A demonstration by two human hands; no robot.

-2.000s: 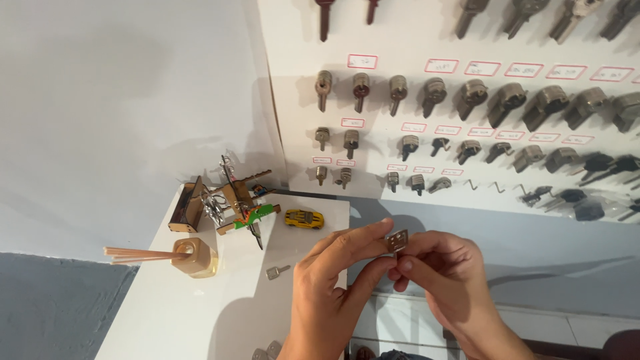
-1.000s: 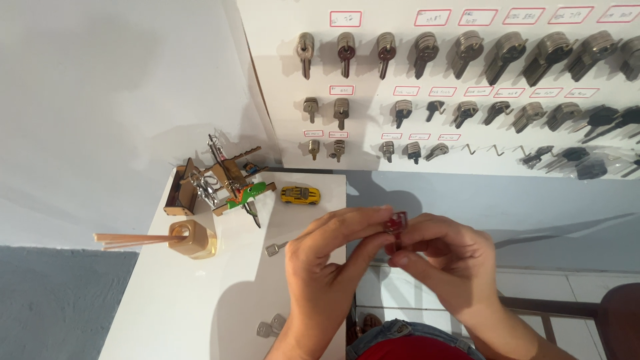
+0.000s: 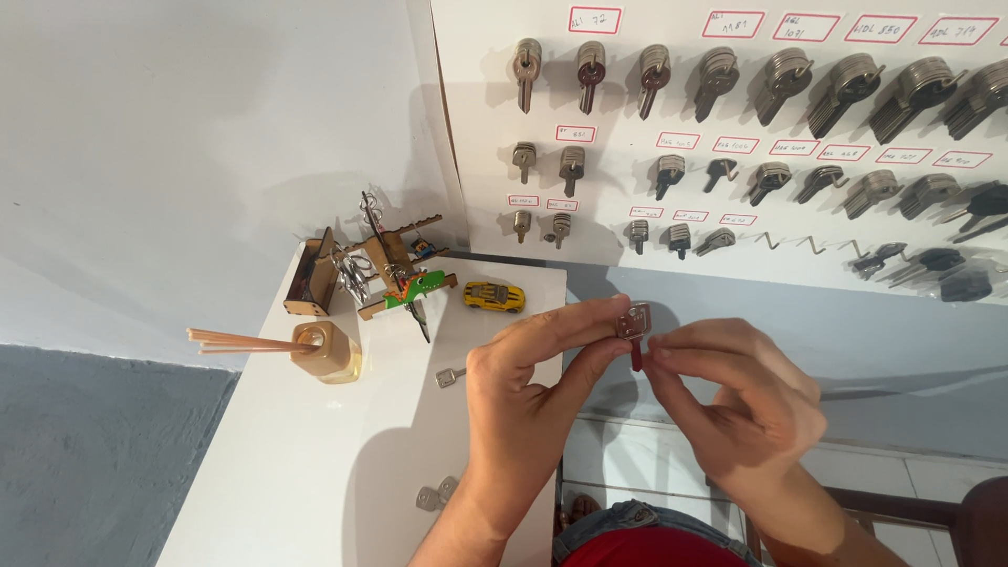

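Observation:
Between the fingertips and thumb of my left hand (image 3: 531, 386) is a metal key (image 3: 633, 321), held by its square head with the blade pointing down. The blade looks reddish. My right hand (image 3: 740, 394) is just right of the blade, thumb and forefinger close together near its tip; whether they touch it I cannot tell. Another key (image 3: 450, 377) lies on the white table, partly behind my left hand. Two key heads (image 3: 431, 497) show beside my left forearm, the rest of them hidden.
The white table (image 3: 268, 472) bears a yellow toy car (image 3: 494, 297), a wooden keyring stand (image 3: 386, 260) and a reed diffuser (image 3: 321, 352). Behind, a white board (image 3: 488, 24) carries rows of key blanks (image 3: 776, 79) on hooks. A dark chair (image 3: 980, 520) stands at lower right.
My right hand has moved a little away from the key's head, so more of the blade shows. My left hand still holds the key. The view has shifted somewhat.

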